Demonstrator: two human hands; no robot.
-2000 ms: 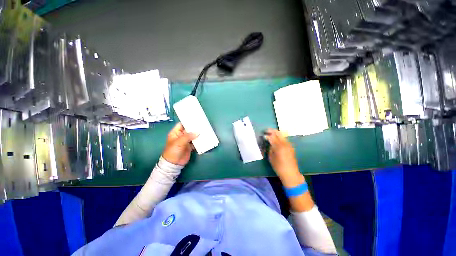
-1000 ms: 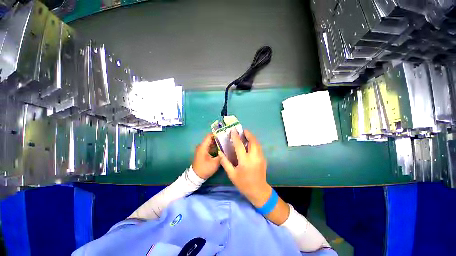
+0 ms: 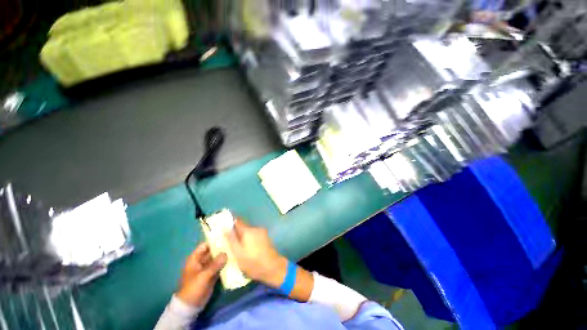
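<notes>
A pale yellow-white power adapter assembly (image 3: 225, 250) is held between my two hands, low in the picture over the green bench edge. My left hand (image 3: 200, 274) grips its left side near the lower end. My right hand (image 3: 255, 249) holds its right side near the upper end. A black output cord (image 3: 204, 158) leaves the upper end and lies tied in a bundle on the dark belt. A small pile of pale insulating sheets (image 3: 289, 181) lies on the green surface to the right. The picture is blurred.
Silver metal shields (image 3: 421, 132) stand in tall stacks at the right and more (image 3: 32, 245) at the left. A yellow row (image 3: 116, 38) stands beyond the conveyor belt (image 3: 122, 145). Blue bins (image 3: 450, 238) are below the bench edge at right.
The view has swung to the right. The green-and-yellow board end, exposed before, is now covered by a pale face. My hands still hold the assembly; my right hand has shifted along its right side.
</notes>
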